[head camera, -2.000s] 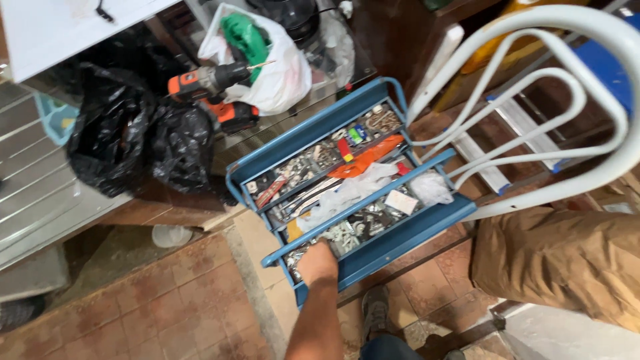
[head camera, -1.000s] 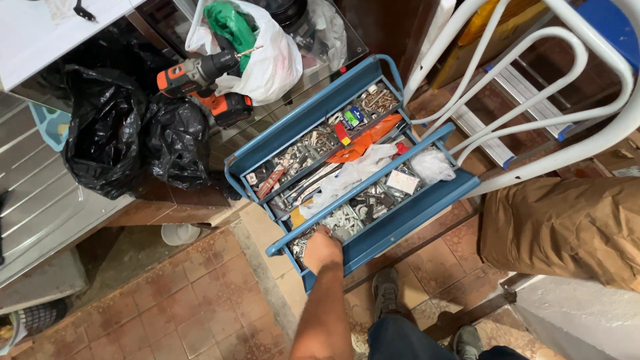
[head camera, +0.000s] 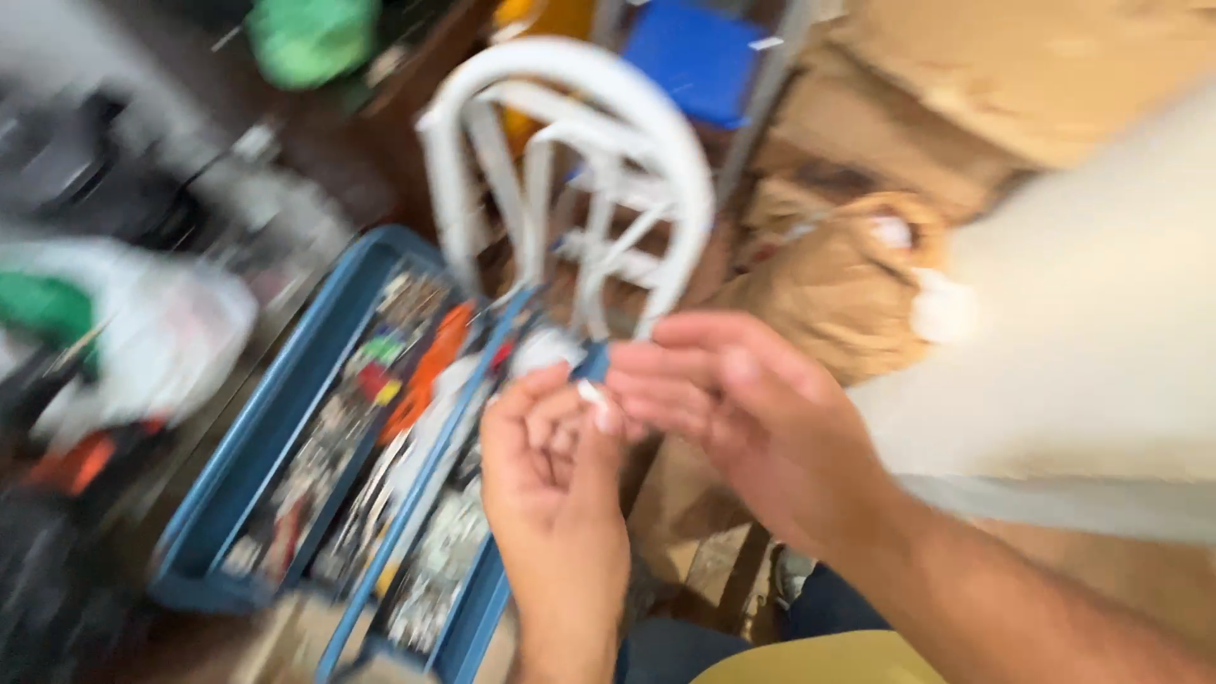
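Note:
Both of my hands are raised over the right side of a blue metal toolbox (head camera: 256, 408), and the view is blurred. Between thumb and fingers my left hand (head camera: 560, 456) holds a small white piece (head camera: 591, 391), too blurred to name. Palm inward and fingers extended, my right hand (head camera: 741, 408) is beside it, its fingertips at the left hand's fingers; nothing shows in its grasp. The toolbox trays contain small metal hardware (head camera: 432, 570), an orange item (head camera: 432, 370) and whitish plastic.
Behind the toolbox stands a white tubular metal frame (head camera: 698, 180), with a blue surface (head camera: 693, 57) beyond. A white plastic bag (head camera: 180, 323) lies at left near a blurred orange and black tool (head camera: 76, 461). Brown paper (head camera: 826, 294) and a pale wall (head camera: 1073, 361) are on the right.
One hand was reaching into the toolbox's near compartment; now both hands are together above the box, with a small white piece in the left. The view has swung strongly.

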